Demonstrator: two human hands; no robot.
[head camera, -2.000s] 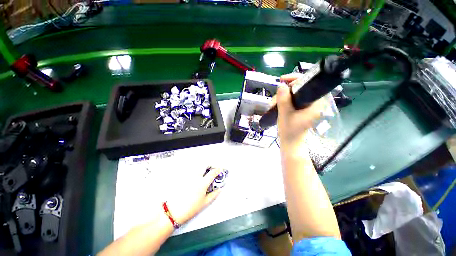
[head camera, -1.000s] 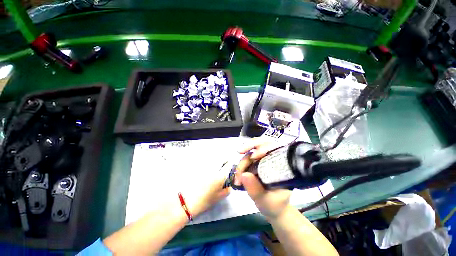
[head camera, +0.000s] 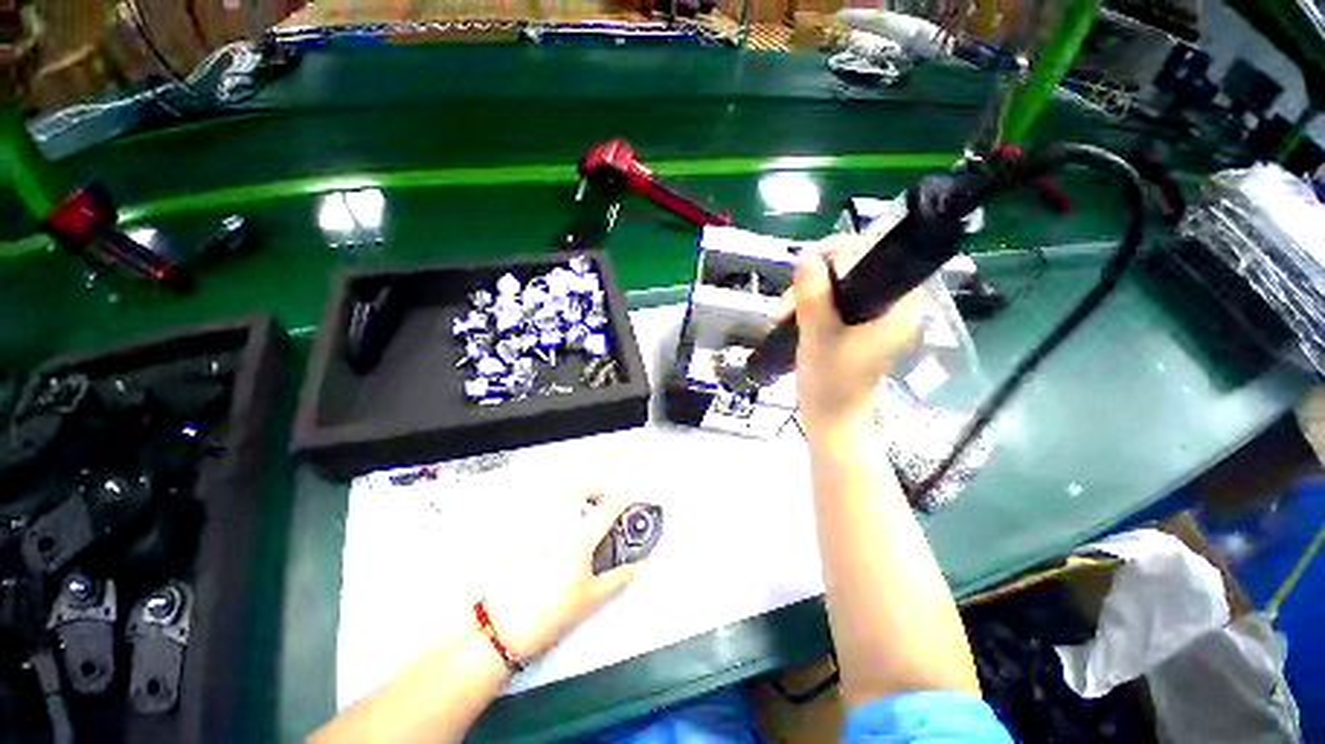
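My left hand holds a dark bracket with a silver round centre, over the white work paper. My right hand grips the black electric screwdriver. Its tip end is at the open front of the white-and-black screw feeder; whether a screw is on the tip cannot be told. The black centre tray holds a heap of silver fittings and some black parts.
A larger black tray with black assemblies is at the left. A clear plastic bag lies right of the feeder. Red-and-black clamps stand at the back. A carton with white packing is at lower right. The screwdriver's cable loops right.
From one second ago, my right hand has moved the screwdriver up from the bracket in my left hand to the screw feeder. My left hand now shows the bracket uncovered. The camera view has shifted.
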